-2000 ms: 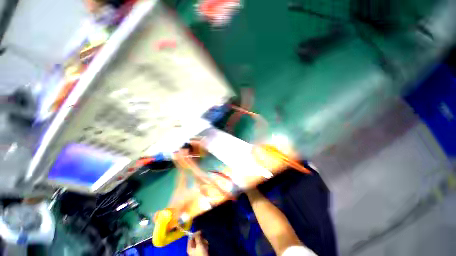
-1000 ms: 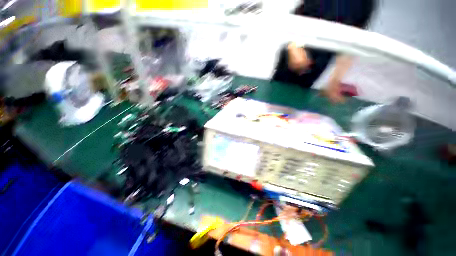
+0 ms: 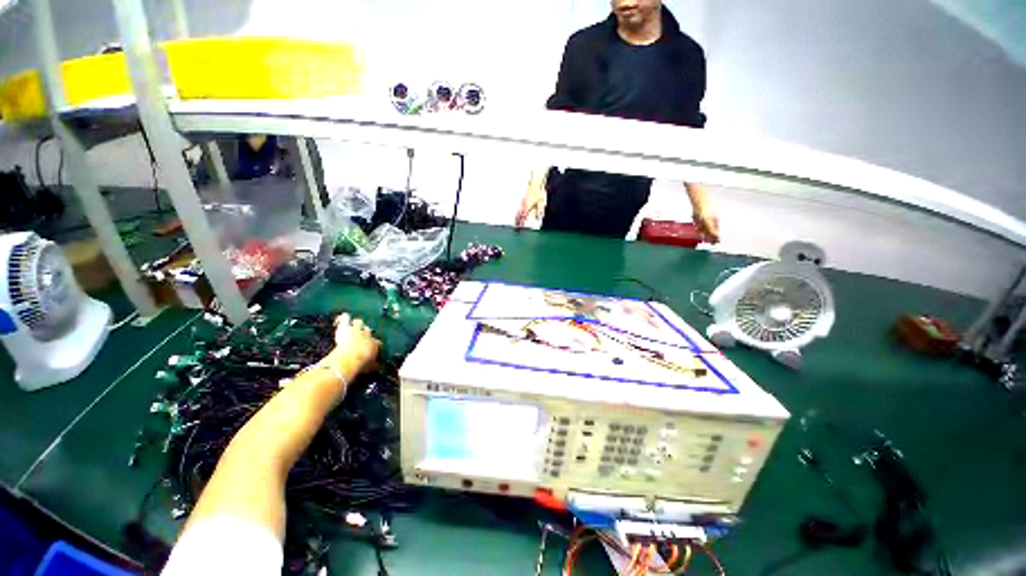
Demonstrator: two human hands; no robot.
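Observation:
My left hand [image 3: 354,345] reaches over the black cable pile [image 3: 338,450] to its far right side, near the tester's left corner. The fingers look bent, and whether they hold a cable cannot be seen. My right hand is out of the picture. The pile is a tangle with small light and green connectors at its left edge. The beige cable tester [image 3: 585,433] has a lit blue-white screen. Coloured test leads [image 3: 658,557] hang from its front lower edge and are cut off by the picture's bottom.
A white fan [image 3: 45,298] stands at left, another [image 3: 776,306] behind the tester at right. Loose black cables [image 3: 894,484] lie right of the tester. A raised shelf [image 3: 506,129] crosses above the bench. A person [image 3: 630,90] stands behind it. A blue tote [image 3: 79,559] is at bottom left.
The view has swung from the tilted, blurred bench edge to a level view of the whole bench. My left hand now shows over the cable pile. The orange strip has left the picture.

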